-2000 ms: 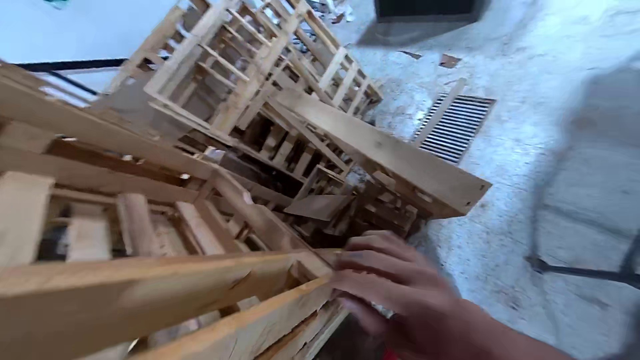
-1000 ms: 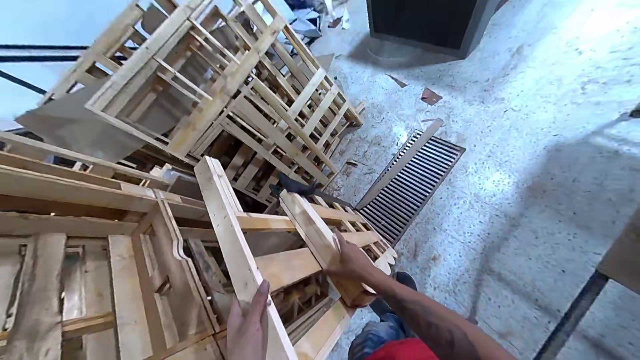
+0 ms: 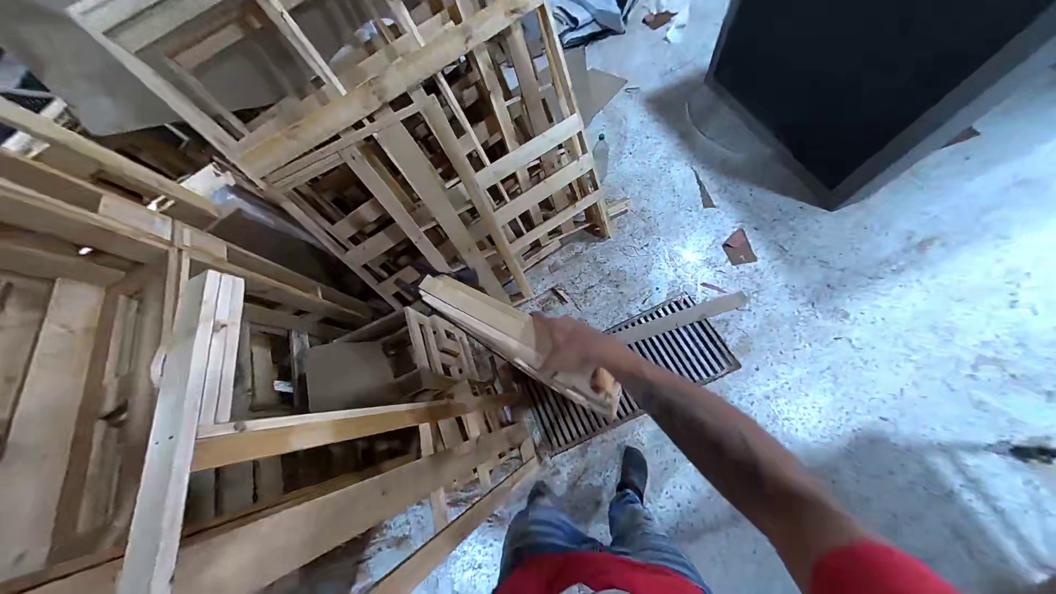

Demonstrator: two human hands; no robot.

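Observation:
My right hand [image 3: 569, 346] reaches down from the lower right and grips the near part of a short, thick wooden board piece [image 3: 487, 322], held above a floor grate. Left of it, a slatted wooden frame [image 3: 330, 433] stands with a pale upright board [image 3: 177, 421] at its left end. My left hand is out of view. More wooden crate frames [image 3: 412, 165] lean together beyond the held piece.
A metal floor grate [image 3: 685, 351] has a loose wooden slat [image 3: 689, 318] across it. A large dark box [image 3: 866, 82] stands at the upper right. A plastic bottle [image 3: 601, 157] and a brown scrap [image 3: 739, 247] are on the floor. My shoes [image 3: 633, 472] are below the grate.
My left hand was on the pale board a second ago and is now out of view. My right hand still holds a wooden piece. The view has shifted.

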